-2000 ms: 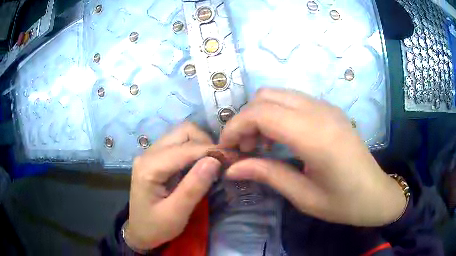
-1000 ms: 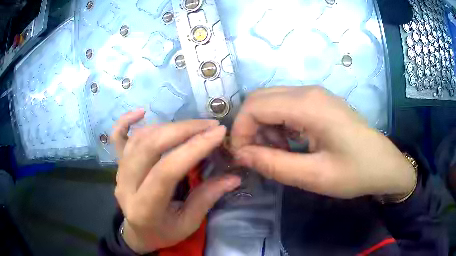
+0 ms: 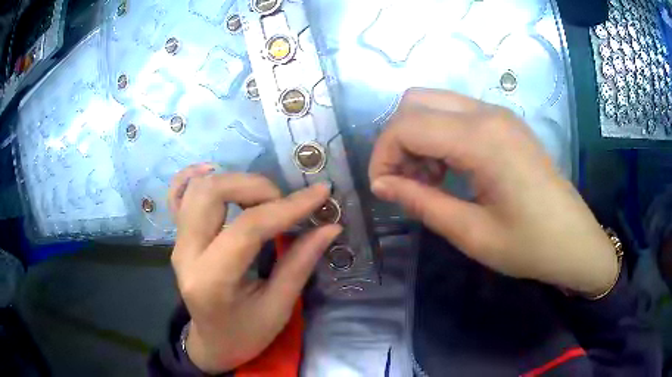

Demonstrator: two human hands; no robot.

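Note:
The grey metal strip fixture (image 3: 324, 132) lies slanted across the clear blister tray (image 3: 442, 44) and reaches over its front edge. Several silver-rimmed discs sit along it; one is brighter gold. My left hand (image 3: 228, 272) has its index finger and thumb at opposite sides of a small disc (image 3: 325, 212) near the strip's lower end. A darker round seat (image 3: 341, 257) shows below that disc. My right hand (image 3: 486, 199) is right of the strip, clear of it, with thumb and index tips together; no item shows between them.
More discs lie spaced in the tray's left part, and one disc (image 3: 508, 81) at right. A second clear tray (image 3: 66, 140) is at far left. A multi-cavity plate (image 3: 635, 74) is at far right, beside a round black object (image 3: 582, 11). Red and grey cloth shows below.
My right hand has moved right, off the strip. My left fingertips have closed in around the lower disc, which now shows with the seat below it. The view has shifted slightly.

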